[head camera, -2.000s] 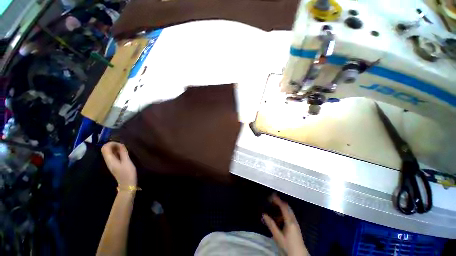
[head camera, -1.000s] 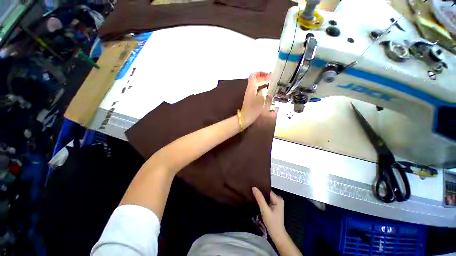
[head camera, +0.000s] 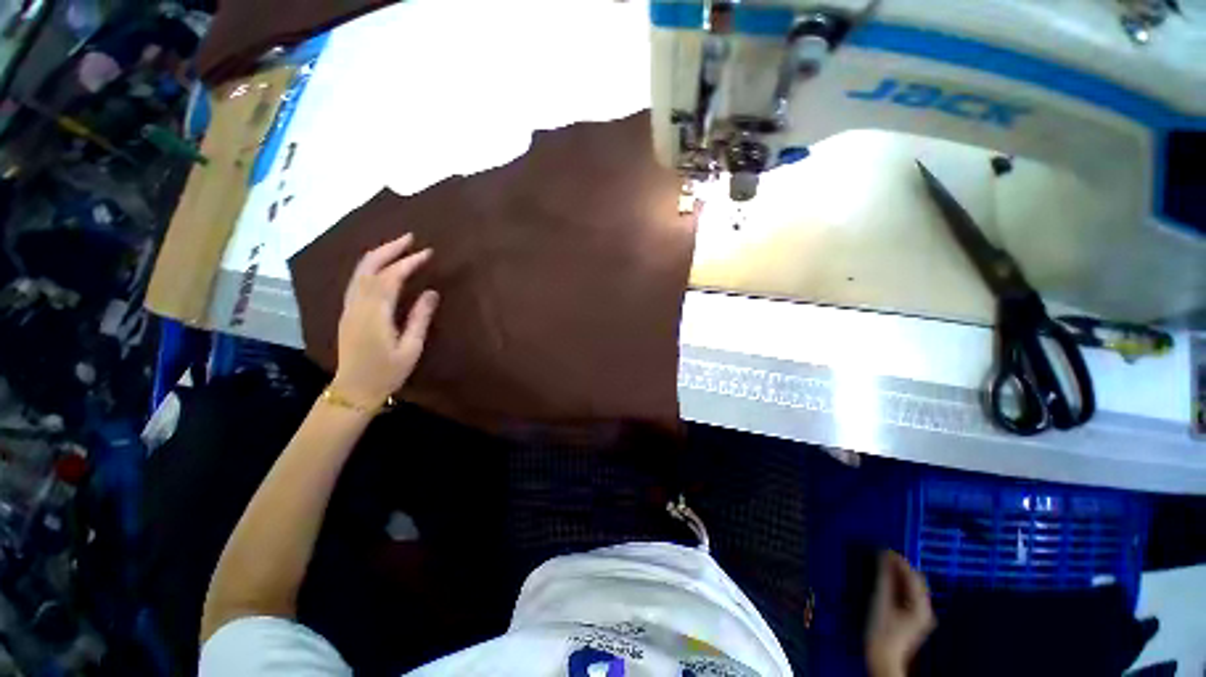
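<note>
A dark brown fabric panel lies on the white machine table, its right edge at the presser foot and its lower part over the table's front edge. My left hand rests on the panel's left part with its fingers apart. My right hand is low at the right, off the table, in front of the blue crate beside black fabric. Its fingers look curled and blurred; whether they hold the black fabric cannot be told.
The white sewing machine head stands at the upper right. Black shears lie on its bed, beside small yellow-and-dark snips. The blue plastic crate is below the table's front edge. More brown fabric lies at the back left.
My left hand has moved from beside the presser foot to the panel's left part. My right hand has left the panel's front corner and moved right, towards the crate. The view has shifted.
</note>
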